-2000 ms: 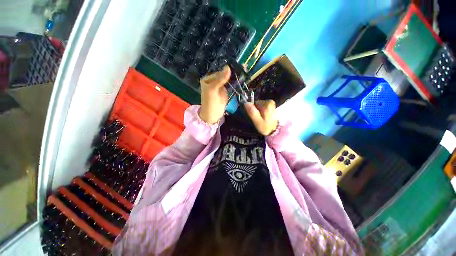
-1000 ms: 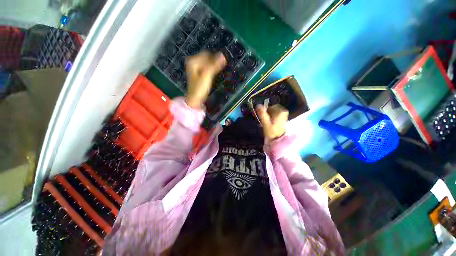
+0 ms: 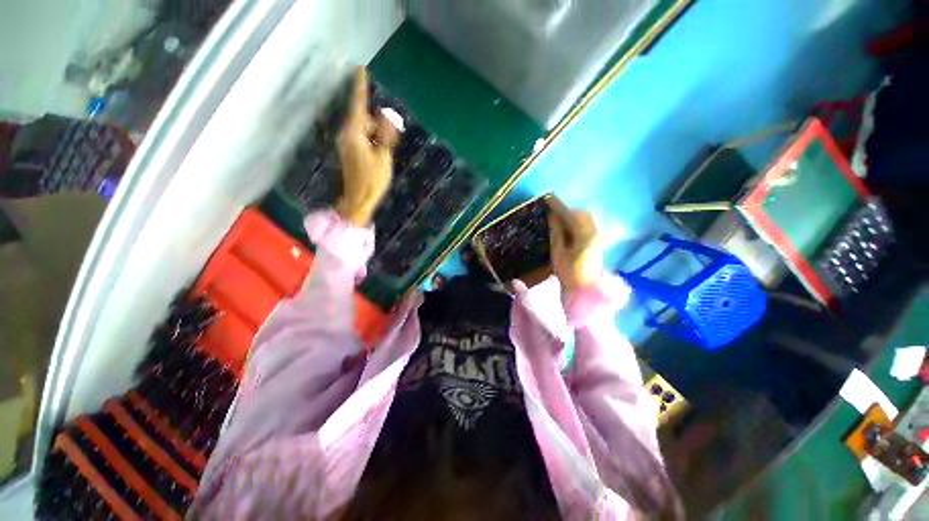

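Observation:
My left hand [image 3: 364,168] is raised over the far left part of the clear-grey blister tray [image 3: 433,188], with one finger pointing away from me. A small white bright spot shows beside its fingertips; I cannot tell if the hand holds it. The tray has dark pieces in its pockets and lies on the green surface. My right hand [image 3: 577,241] is at the right edge of the open cardboard box [image 3: 489,258], fingers bent and blurred. Dark pieces with glints lie in the box. Whether the right hand grips anything cannot be seen.
A red-orange divided tray [image 3: 239,267] lies left of my left sleeve. Rows of black parts on red-orange strips [image 3: 115,460] are at the lower left. White edging [image 3: 112,209] curves along the left. A blue stool [image 3: 721,303] and red-framed green board [image 3: 805,204] stand at the right.
The hands were together at first, at thin shiny leads. They have parted: my left hand moved up and left over the tray, my right hand to the box's right side. The view has shifted.

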